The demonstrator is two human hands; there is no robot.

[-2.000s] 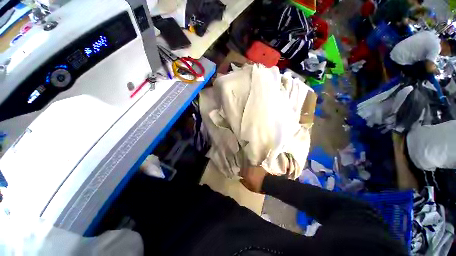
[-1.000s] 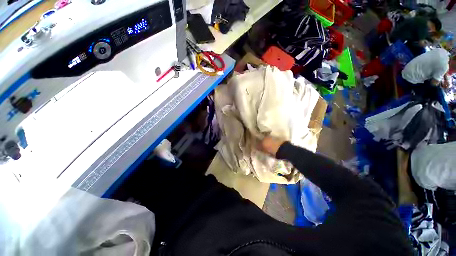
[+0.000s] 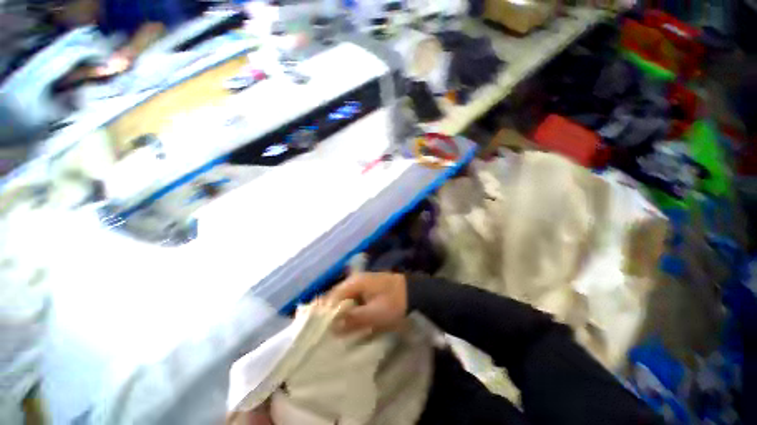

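Observation:
The frame is blurred. My right hand [image 3: 373,303] grips the upper edge of a cream garment piece [image 3: 353,378] in front of the machine table's edge, at the bottom middle. A small skin-coloured part of my left hand [image 3: 256,414] shows at the bottom edge, by the piece's lower left corner; its grip is hidden. The white sewing machine [image 3: 332,83] stands at the upper left with lit digits on its black panel. Pale fabric [image 3: 174,357] lies at the left end of the machine bed.
A large cream pile [image 3: 539,224] sits right of the table's blue edge [image 3: 373,236]. Scissors with red and yellow loops [image 3: 436,149] lie at the table corner. A red container [image 3: 571,141] is behind the pile. Blurred hands of another person [image 3: 133,50] show at upper left.
My right hand has left the pile at the right and moved left, now with a cream piece in it. The view has turned left, and part of my left hand has appeared.

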